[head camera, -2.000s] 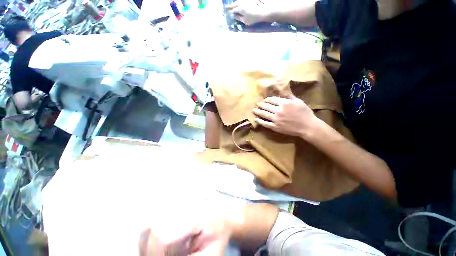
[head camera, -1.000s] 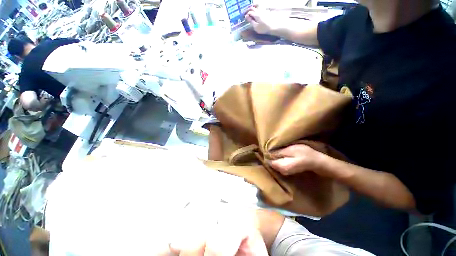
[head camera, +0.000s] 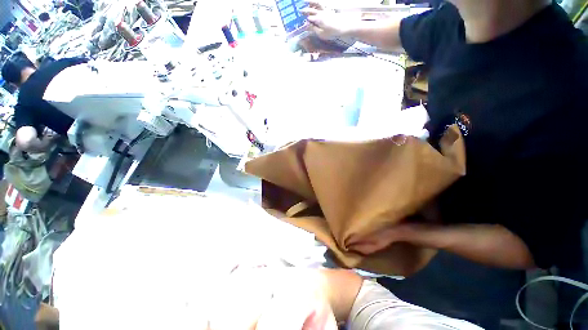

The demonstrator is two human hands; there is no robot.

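A broad white cloth stack [head camera: 148, 258] fills the lower left and is strongly overexposed. My right hand [head camera: 284, 309] is at the bottom edge over the stack, its forearm coming from a pale sleeve [head camera: 403, 312]. The hand is washed out, so its fingers and any hold on the cloth cannot be made out. My left hand is not seen. Beside the stack, a worker in a black T-shirt grips and bunches a brown garment panel [head camera: 367, 180] with one hand [head camera: 380, 240]. The panel's upper part stands in folds.
A white sewing machine head [head camera: 238, 103] with a red logo is left of the panel. The worker's other hand [head camera: 325, 22] touches a bluish control panel [head camera: 292, 14]. Thread spools [head camera: 229, 35] stand behind. Another person [head camera: 39, 97] bends at far left. A pale cable loop [head camera: 554, 283] is lower right.
The worker's near hand has moved from lying flat on the brown panel to gripping it, and has drawn it down and towards me. The far hand has reached the control panel. My hand remains over the stack.
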